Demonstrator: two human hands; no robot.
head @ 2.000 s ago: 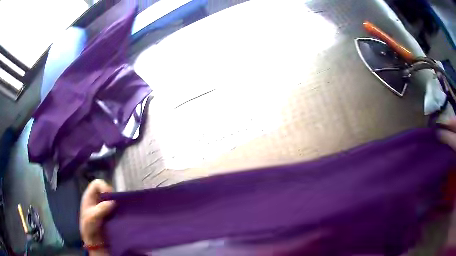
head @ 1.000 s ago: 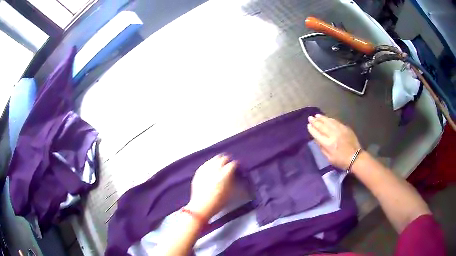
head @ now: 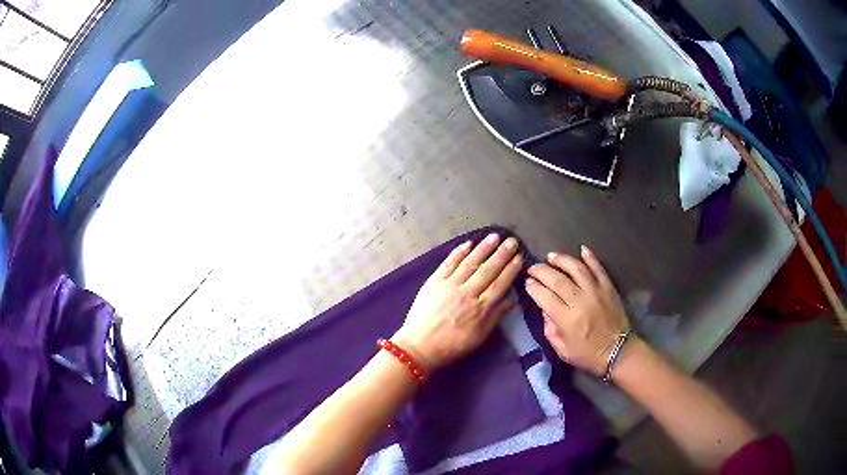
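Observation:
A dark purple garment piece [head: 306,357] with pale bands lies on the pressing table, near its front edge. A plain purple patch pocket [head: 474,404] lies over the pale bands. My left hand [head: 464,301] rests flat on the cloth near its upper corner, fingers extended. My right hand [head: 580,311] is just right of it, fingers bent at the cloth's right edge; whether the fingertips pinch the cloth is hard to tell. The steam iron [head: 548,111], with an orange handle and pale metal rim, sits on the table beyond my hands.
A bunched purple garment pile [head: 60,362] is at the far left of the table [head: 260,176]. Brown and blue hose and cord [head: 752,162] run from the iron over the right edge. A white and purple scrap [head: 706,172] lies near them. Red cloth [head: 799,274] shows beyond the right edge.
The cloth, first stretched between both hands, was laid on the table. My left hand has moved right to the upper corner and lies flat beside my right hand. The camera view has shifted.

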